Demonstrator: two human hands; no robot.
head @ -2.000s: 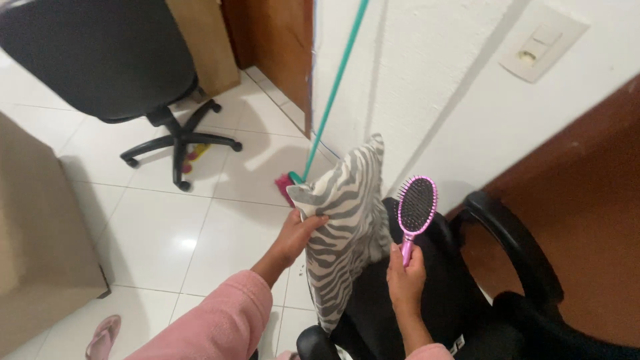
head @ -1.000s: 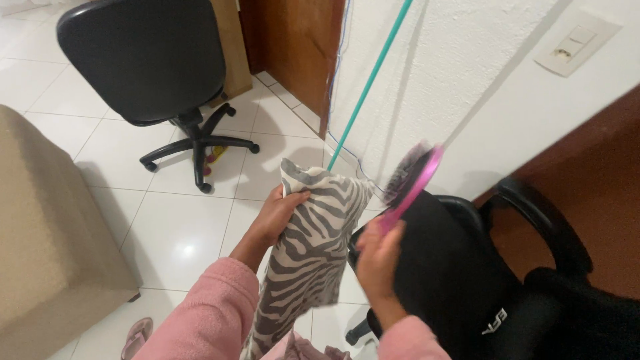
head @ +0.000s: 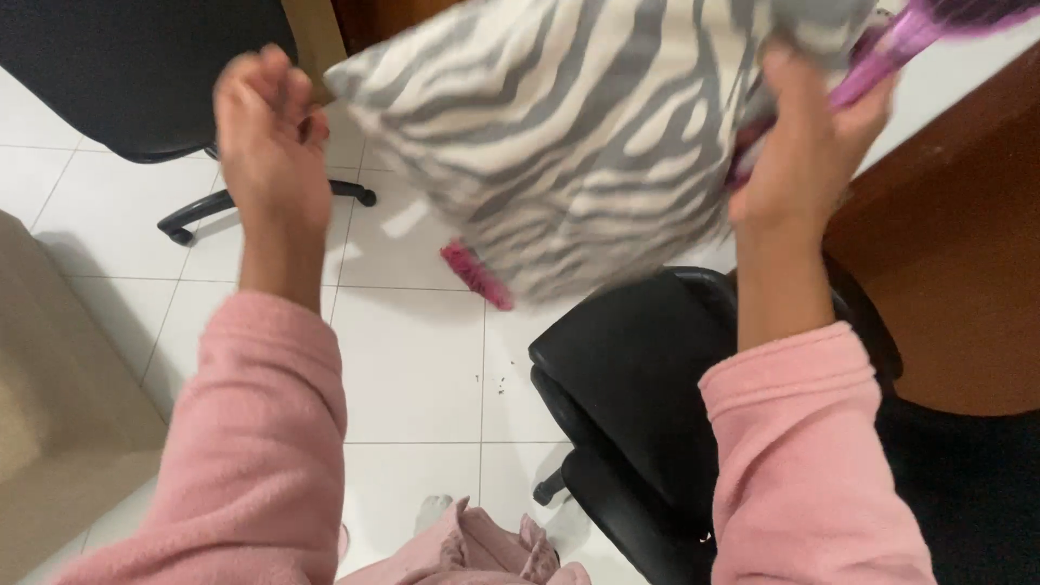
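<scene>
A zebra-striped pillow in grey and cream, somewhat blurred, hangs between my two hands in the upper middle. My right hand grips its right edge and also holds a pink hairbrush, whose bristled head is cut off by the frame's top edge. To the left of the pillow's corner, my left hand is raised with its fingers partly curled, and holds nothing.
A black office chair stands below the pillow at right, another chair at upper left. Pink broom bristles rest on the tiled floor, near small dark debris. A beige upholstered piece fills the left edge; a brown wooden surface is at right.
My left hand has let go of the pillow. My right hand, which held only the hairbrush before, now grips the pillow as well. The pillow has swung up and turned.
</scene>
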